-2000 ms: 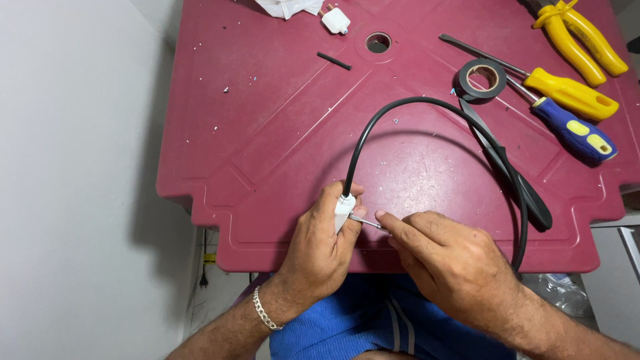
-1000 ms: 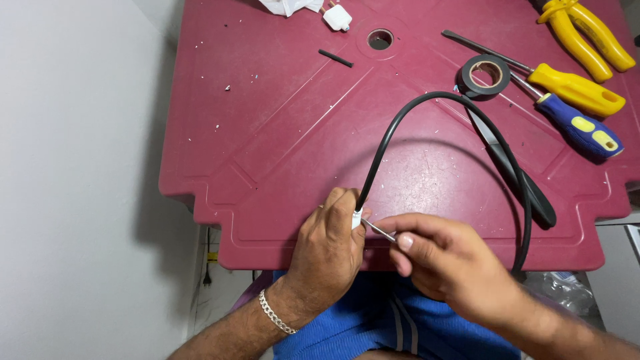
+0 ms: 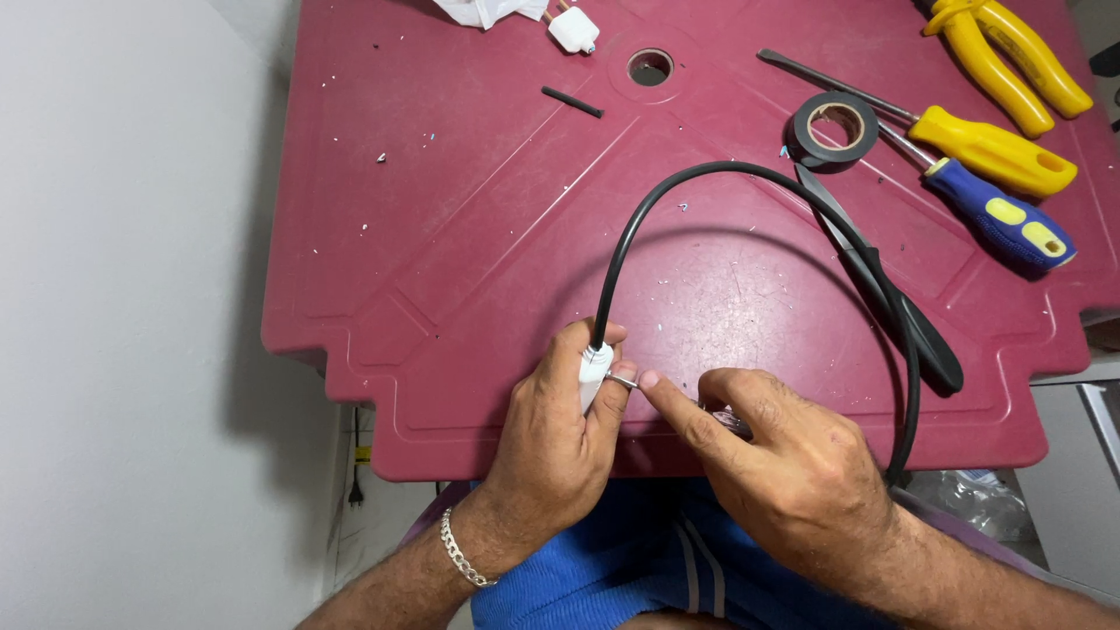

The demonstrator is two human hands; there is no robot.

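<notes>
A white plastic plug or connector (image 3: 593,378) is gripped in my left hand (image 3: 560,420), near the front edge of the table. From its top a black cable (image 3: 643,210) arcs up and over to the right, then down behind my right wrist. My right hand (image 3: 779,446) holds a small screwdriver (image 3: 623,381); its thin metal shaft points left and its tip meets the side of the white housing. The index finger lies along the shaft, and the handle is mostly hidden in the palm.
On the red plastic table (image 3: 472,289) lie black electrical tape (image 3: 831,131), a yellow-handled screwdriver (image 3: 989,149), a blue-handled screwdriver (image 3: 997,214), yellow-handled pliers (image 3: 1006,61) and a black-handled knife (image 3: 910,324). A white plug (image 3: 574,31) and a short black piece (image 3: 571,101) lie farther back.
My left hand has turned, showing more of the white housing than one second ago. The fingers of my right hand have shifted on the screwdriver, the index finger now stretched along it.
</notes>
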